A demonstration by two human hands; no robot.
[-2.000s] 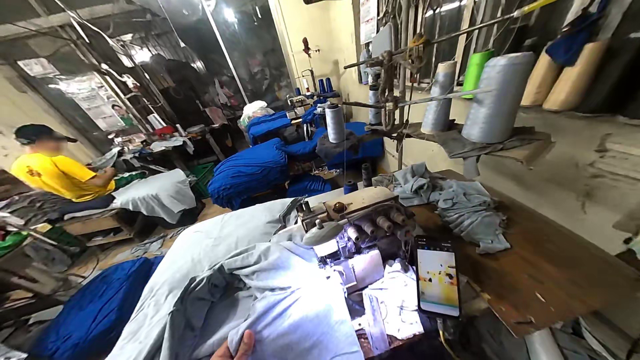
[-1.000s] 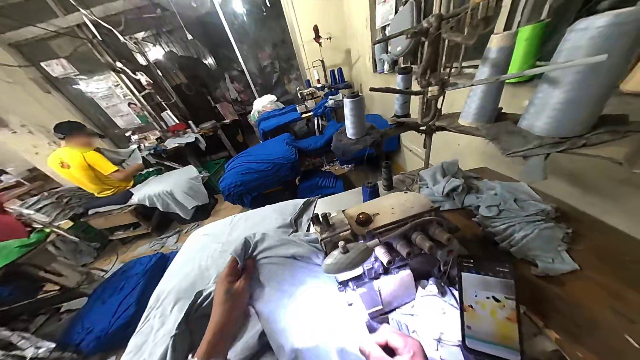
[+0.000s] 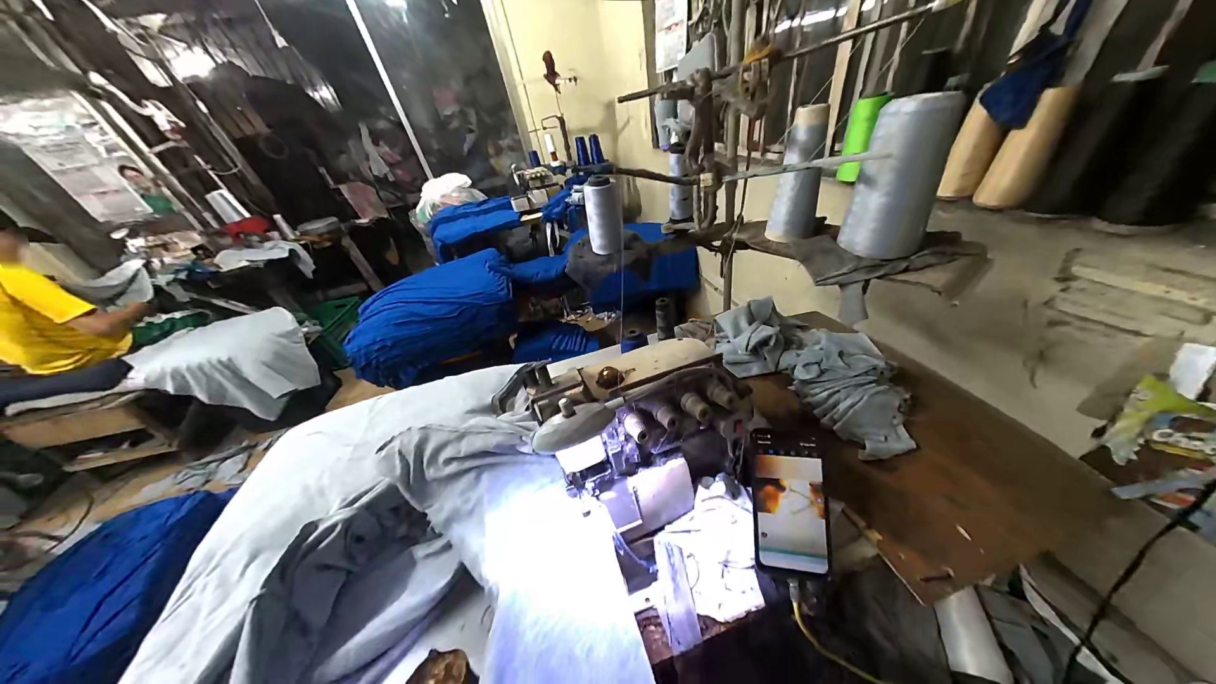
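Grey knit fabric (image 3: 446, 475) lies bunched left of an overlock sewing machine (image 3: 646, 399), with a brightly lit part (image 3: 560, 570) running down from the needle area. At the bottom edge, a small brown shape (image 3: 442, 667) shows beside this fabric; it may be part of my left hand, but its fingers and any grip cannot be made out. My right hand is out of view. A smartphone (image 3: 791, 503) with a lit screen and a cable stands at the machine's right. Pale crumpled cloth (image 3: 712, 551) lies between phone and machine.
Crumpled grey fabric (image 3: 845, 380) rests on the brown wooden table (image 3: 950, 484). Large grey thread cones (image 3: 898, 176) stand on a shelf behind. Blue fabric piles (image 3: 432, 313) lie beyond the machine. A person in a yellow shirt (image 3: 43, 318) sits at far left.
A second ago my left hand was on the grey fabric and my right hand at the machine's front; neither shows there now. The view has swung, and the phone's picture differs.
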